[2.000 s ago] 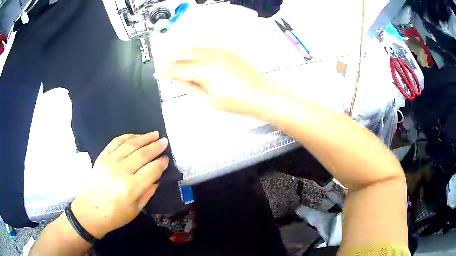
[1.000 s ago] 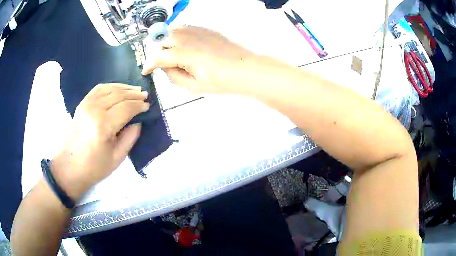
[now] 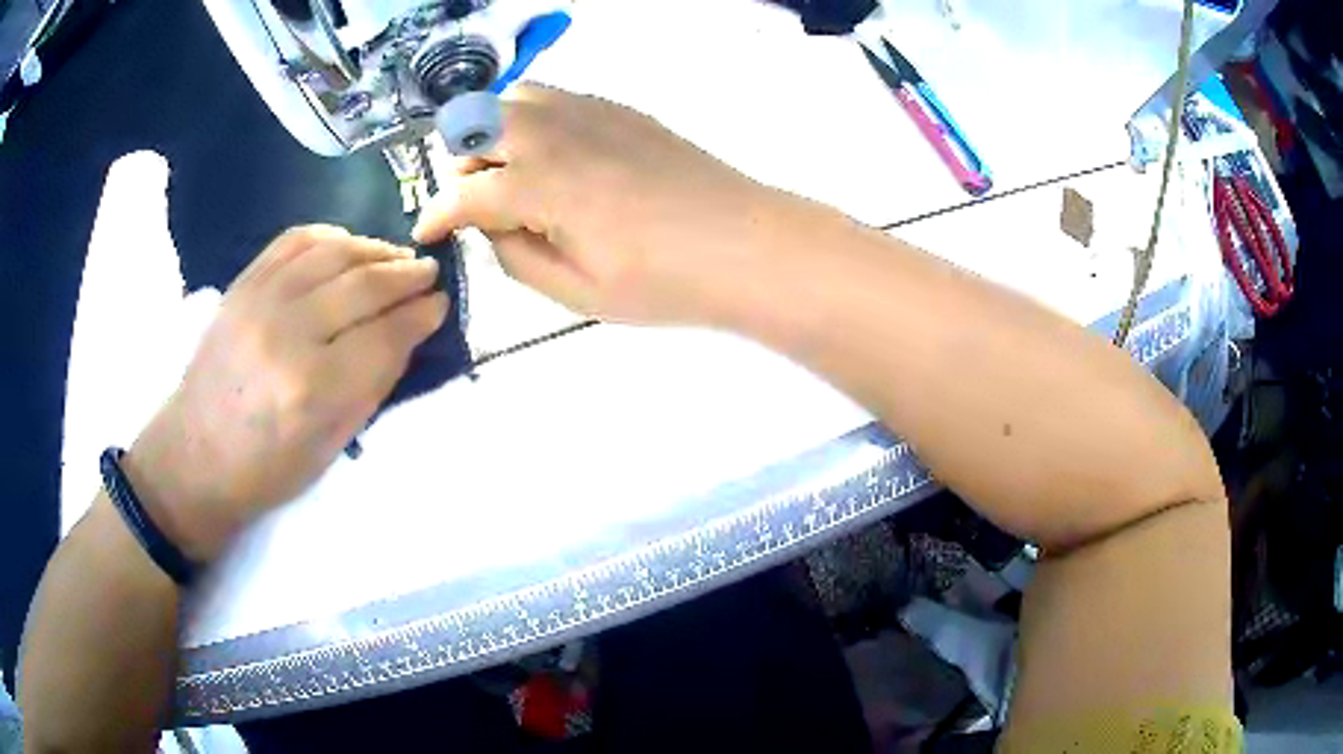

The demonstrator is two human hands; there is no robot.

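A black fabric panel [image 3: 221, 206] lies flat on the white table [image 3: 678, 427] and runs under the presser foot [image 3: 411, 180] of the sewing machine [image 3: 368, 67]. My left hand [image 3: 317, 346] lies on the panel's near end, fingers together, its fingertips close to the edge. My right hand [image 3: 552, 206] is at the panel's right edge just in front of the presser foot, with thumb and index finger pinching the edge. The needle's point is too small to make out.
Pink and blue thread snips [image 3: 934, 121] lie on the table at upper right. Red-handled scissors [image 3: 1252, 245] hang at the right by a clear plastic bag. A cord [image 3: 1172, 177] hangs at the right. A tape rule [image 3: 589, 591] follows the front edge. A blue tool [image 3: 533, 47] is behind the foot.
The black panel has moved away from me, towards and past the presser foot, and its near end now lies on the table. My right hand has come to the fabric edge. My left hand moved up with the panel.
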